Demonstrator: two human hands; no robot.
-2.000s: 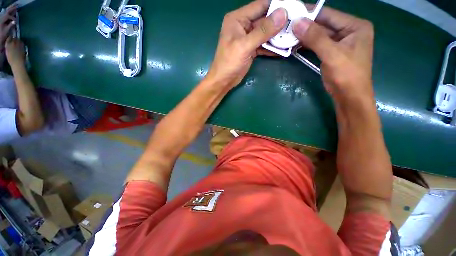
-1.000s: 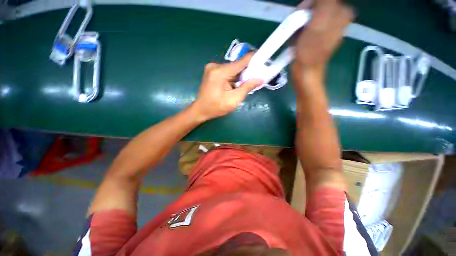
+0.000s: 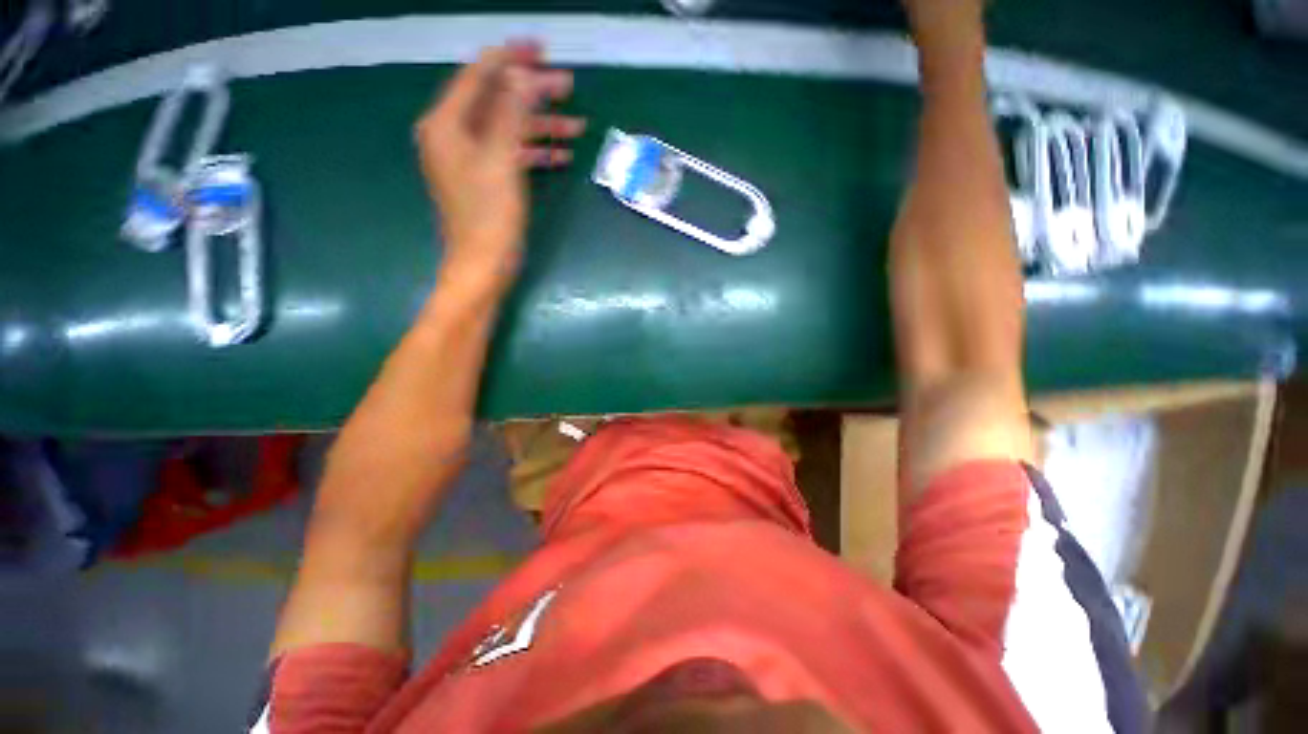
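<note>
A blue-marked unit lies on the green surface in front of me, its blue end to the left. My left hand is over the surface to the left of this unit, fingers apart, holding nothing. My right arm reaches far forward. Only the lower part of my right hand shows at the top edge; its fingers are cut off, so what it holds is hidden. Two blue-marked units touch each other at the left. Several plain white units stand side by side in a row at the right, partly behind my right forearm.
A pale strip crosses the surface, with blurred white loops beyond it at top left and top centre. An open carton with a clear bag liner is below the edge at right. A red object is on the floor side at left.
The white unit I held in both hands is out of sight. My left hand has opened and moved left and forward. My right hand has gone past the top edge. The centre blue-marked unit is uncovered.
</note>
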